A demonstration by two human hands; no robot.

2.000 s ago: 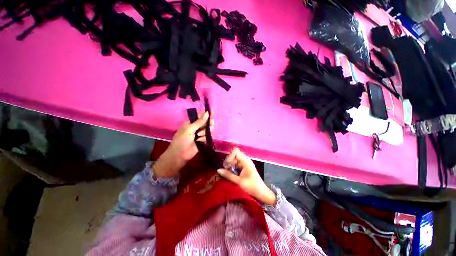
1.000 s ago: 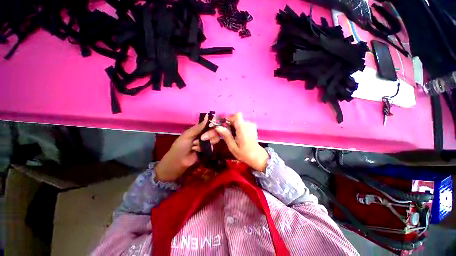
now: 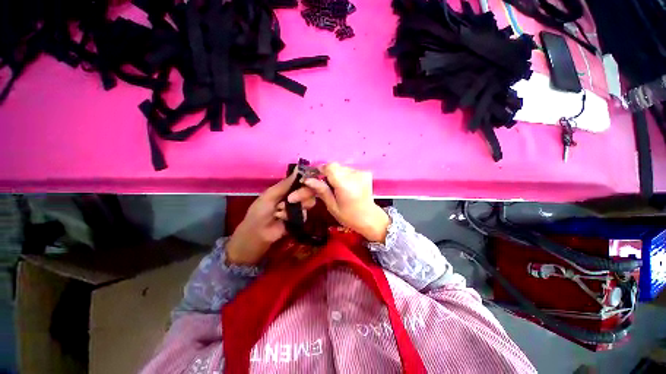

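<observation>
My left hand [image 3: 261, 223] is shut on a black webbing strap [image 3: 294, 210] at the table's front edge, above the red apron. The strap hangs down in a curve towards the lap. My right hand [image 3: 350, 196] is pinched close to the strap's upper end, touching or nearly touching my left fingers. A small shiny piece [image 3: 309, 172] shows between the fingertips; whether it is snips or a buckle I cannot tell. The right palm is hidden.
A loose strap pile [image 3: 219, 62] lies left on the pink table [image 3: 350, 131], a denser pile [image 3: 464, 62] right. Small black buckles [image 3: 328, 16] lie between. A phone [image 3: 560, 61] and keys [image 3: 567, 137] are at right. A cardboard box [image 3: 139, 307] stands below left.
My right hand has come up from the lap to the strap's upper end, beside my left hand. Over the last second both hands stay together. The view has shifted, so the piles sit higher.
</observation>
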